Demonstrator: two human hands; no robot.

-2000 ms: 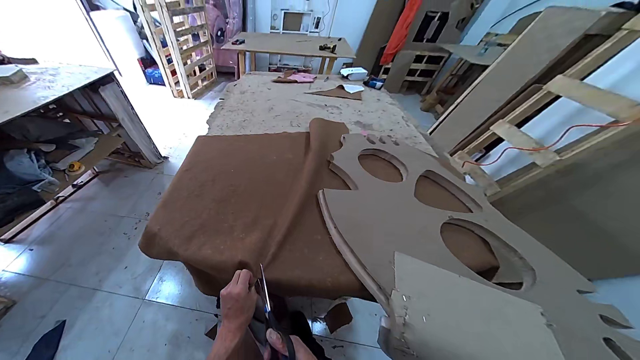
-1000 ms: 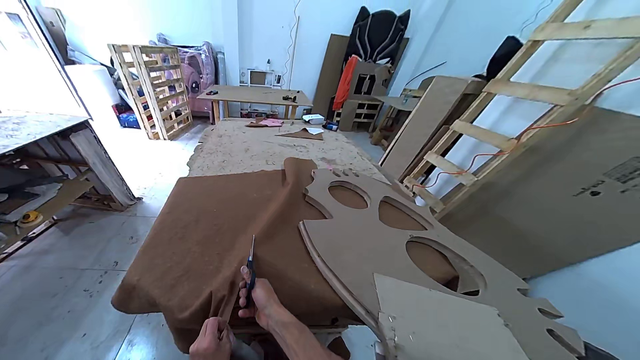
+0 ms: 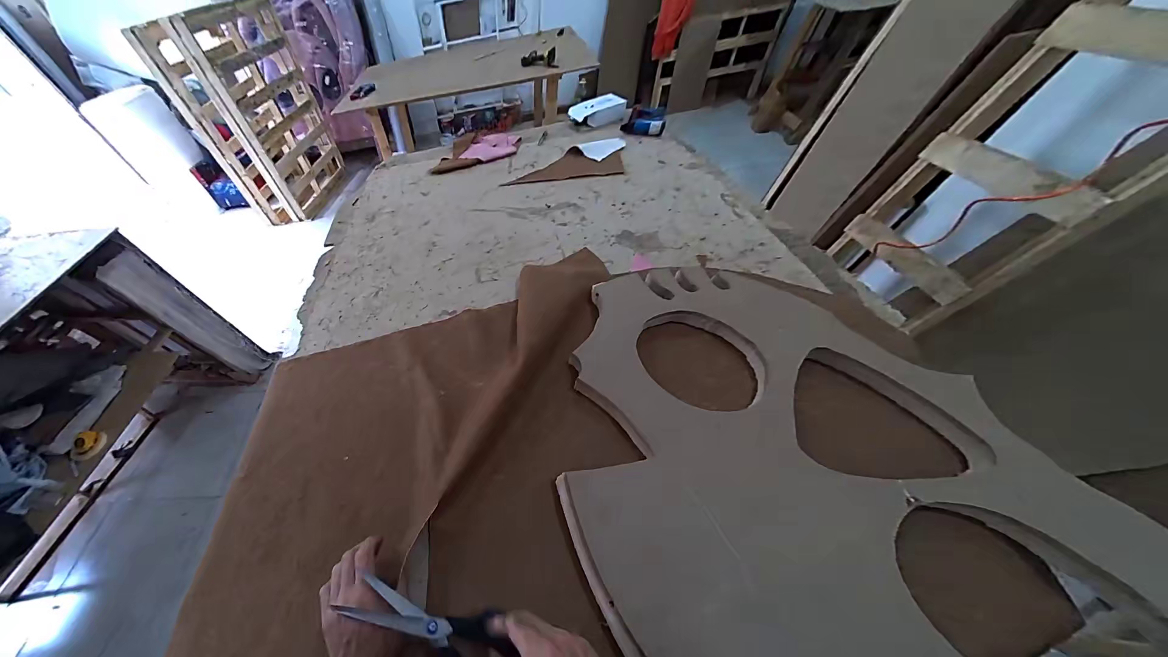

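Observation:
Brown leather-like material [image 3: 338, 456] drapes over the near part of the worktable, with a raised fold and a cut edge running down to my hands. My left hand [image 3: 354, 598] lies on the material beside that edge; whether its fingers pinch it cannot be told. My right hand [image 3: 538, 634] grips the black handles of a pair of scissors [image 3: 401, 616] at the bottom of the view. The scissor blades are spread and point left, in front of my left hand. A large board panel with cutouts [image 3: 748, 511] rests on the material to the right.
Brown scraps [image 3: 575, 166] and a white box [image 3: 598, 110] are at the far end of the worktable [image 3: 547, 228]. A second table [image 3: 474, 68] holds a power tool. Wooden frames lean at left and right [image 3: 903, 260]. A workbench [image 3: 55, 260] stands at left.
The scissors, which pointed away from me one second ago, now point left with their blades spread. The material now shows a slit near my hands. The view has shifted.

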